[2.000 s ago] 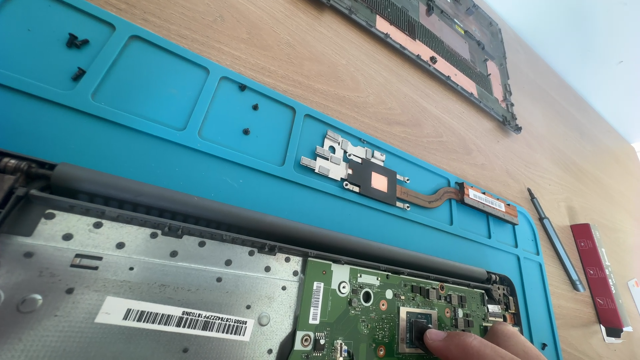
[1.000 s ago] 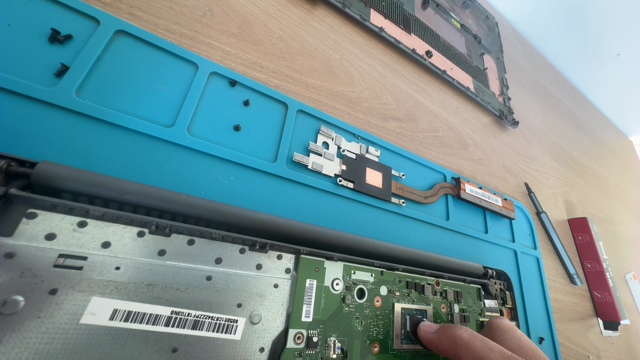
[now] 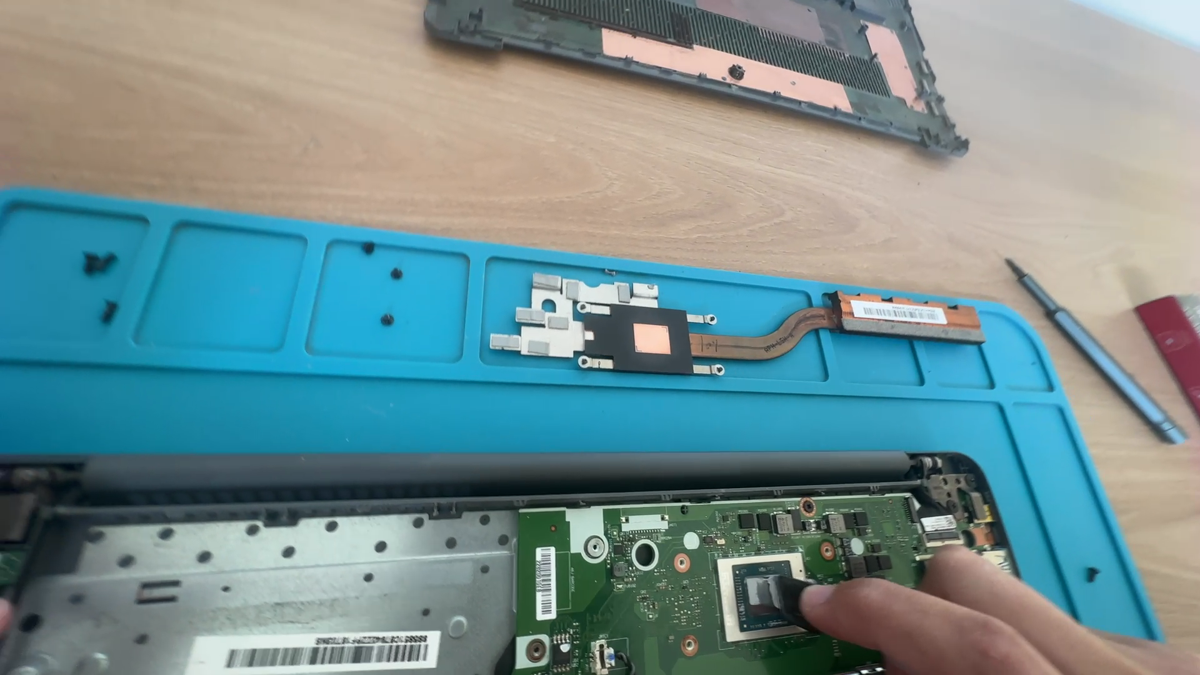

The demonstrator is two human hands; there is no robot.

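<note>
My right hand (image 3: 947, 609) pinches a small black tool (image 3: 795, 600), its type unclear, with the tip on the processor (image 3: 764, 595). Grey material shows on the processor's die. The processor sits on the green motherboard (image 3: 656, 600) inside an opened laptop base (image 3: 281, 572). Of my left hand (image 3: 5, 614) only a sliver of skin shows at the left edge; its state is hidden. Beyond the laptop, a heatsink (image 3: 652, 339) with a copper heat pipe (image 3: 769, 349) lies on the blue silicone mat (image 3: 469, 412).
Small black screws (image 3: 387, 320) lie in the mat's compartments, with another (image 3: 1092, 574) at right. A laptop bottom cover (image 3: 712, 56) rests on the wooden table (image 3: 281, 112) at the back. A screwdriver (image 3: 1097, 352) and a red package (image 3: 1177, 347) lie at the right.
The view has shifted and turned somewhat. The black tool now shows between my right fingertips and the processor. A sliver of skin has appeared at the left edge.
</note>
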